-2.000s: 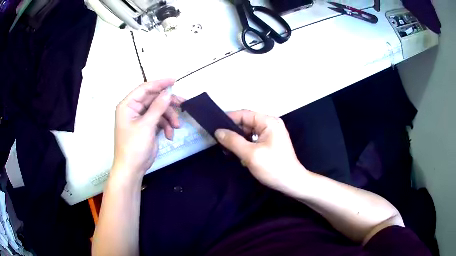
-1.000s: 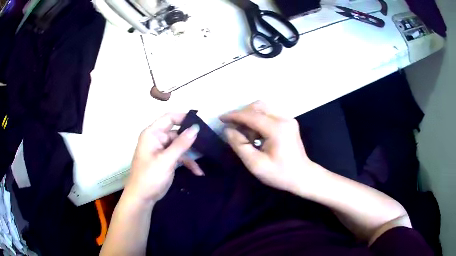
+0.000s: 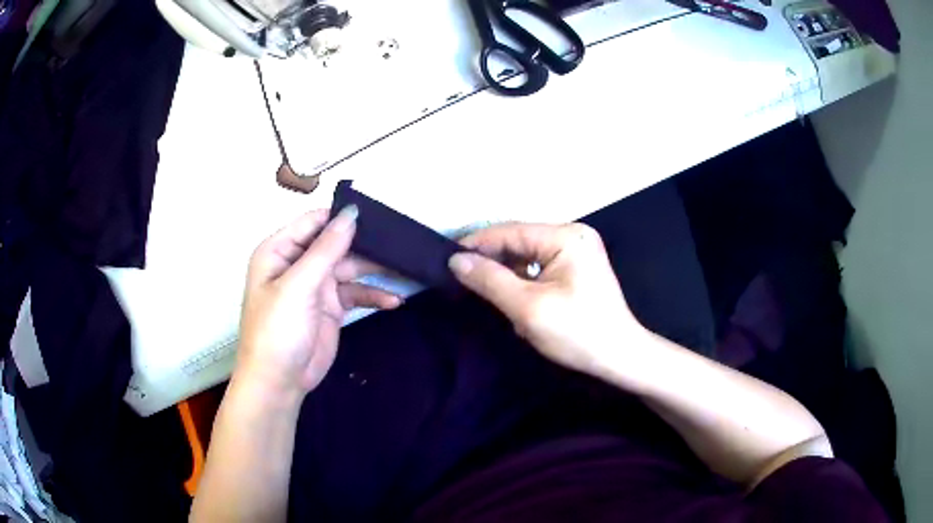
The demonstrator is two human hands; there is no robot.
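Note:
A short dark fabric strip (image 3: 401, 237) is stretched between both hands above the front edge of the white table. My left hand (image 3: 307, 296) pinches its left end between thumb and fingers. My right hand (image 3: 547, 286) pinches its right end. A small shiny tip (image 3: 533, 269) shows at the right hand's curled fingers; the rest of that object is hidden. A large navy cloth (image 3: 409, 409) lies on the lap below the hands.
White machine table (image 3: 614, 133) with black-looped shears (image 3: 522, 51) at the top. Sewing machine parts (image 3: 297, 26) are at top left. Red-and-black snips (image 3: 728, 12) lie top right. A brown piece (image 3: 298, 180) sits at a panel corner. Dark garments (image 3: 82, 184) hang at left.
The right hand was holding the strip alone, then the left hand took its upper end. Now both hands hold it, and it slants less steeply. The view has shifted slightly.

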